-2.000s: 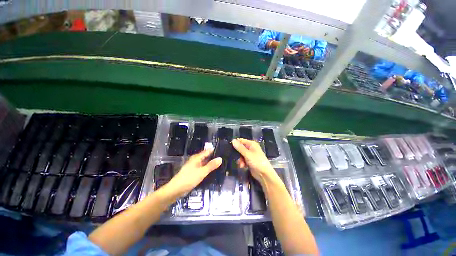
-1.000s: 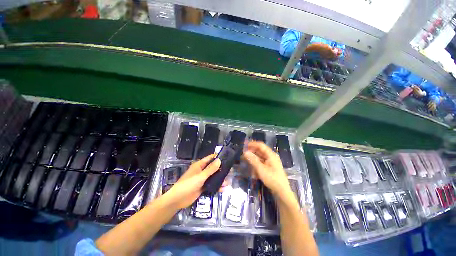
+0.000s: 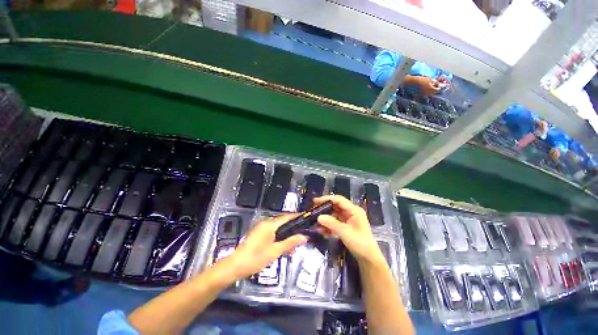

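Observation:
A black bar phone [image 3: 303, 221] is held tilted on its edge above the clear blister tray [image 3: 213, 226]; a small orange spot shows on it. My left hand [image 3: 267, 243] grips its left end. My right hand [image 3: 346, 226] has its fingers on its right end. The tray's back row holds several black phones [image 3: 251, 183]. In its front row, silvery-white areas [image 3: 308, 268] show in the middle, and a dark unit [image 3: 228, 230] lies at the left. The front right pockets are partly hidden by my right hand and forearm.
A black blister tray [image 3: 108, 219] with several dark covers lies at left, beside stacked trays [image 3: 16, 134]. Neighbouring clear trays [image 3: 452, 319] lie at right. A green belt [image 3: 295, 124] runs behind, under a slanting metal post [image 3: 452, 127]. People in blue smocks sit beyond.
The phone has turned from upright and flat-facing to lying edge-on across the tray. My right hand has come onto its right end. The camera view has shifted slightly.

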